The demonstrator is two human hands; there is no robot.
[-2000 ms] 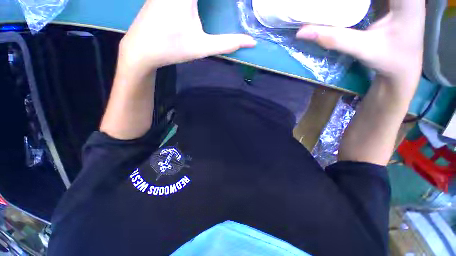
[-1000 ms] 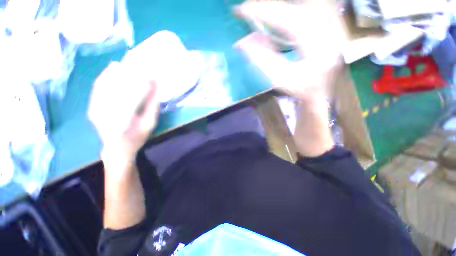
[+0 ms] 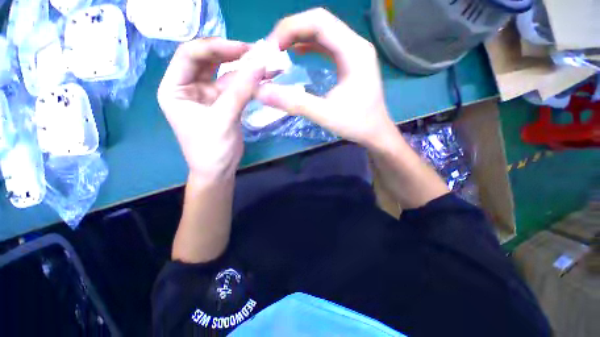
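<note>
My left hand [image 3: 207,105] and my right hand [image 3: 335,85] meet above the bench mat, fingertips close together. They hold a small white piece [image 3: 273,60] between them; the fingers cover much of it, so its exact form cannot be told. Below the hands a white housing [image 3: 266,116] lies on a clear, crinkled bag [image 3: 309,128] near the bench's front edge, partly hidden by my fingers.
Several white housings with dark holes [image 3: 97,43] lie on clear bags at the left. A grey rounded machine [image 3: 437,33] stands at the back right. An open carton of crumpled bags [image 3: 490,164] is below the bench edge, a black tote [image 3: 39,247] at lower left.
The view has shifted. My right hand has come in from the right to meet my left hand. The housing that was at my left hand now lies on its bag, with a small white piece above it.
</note>
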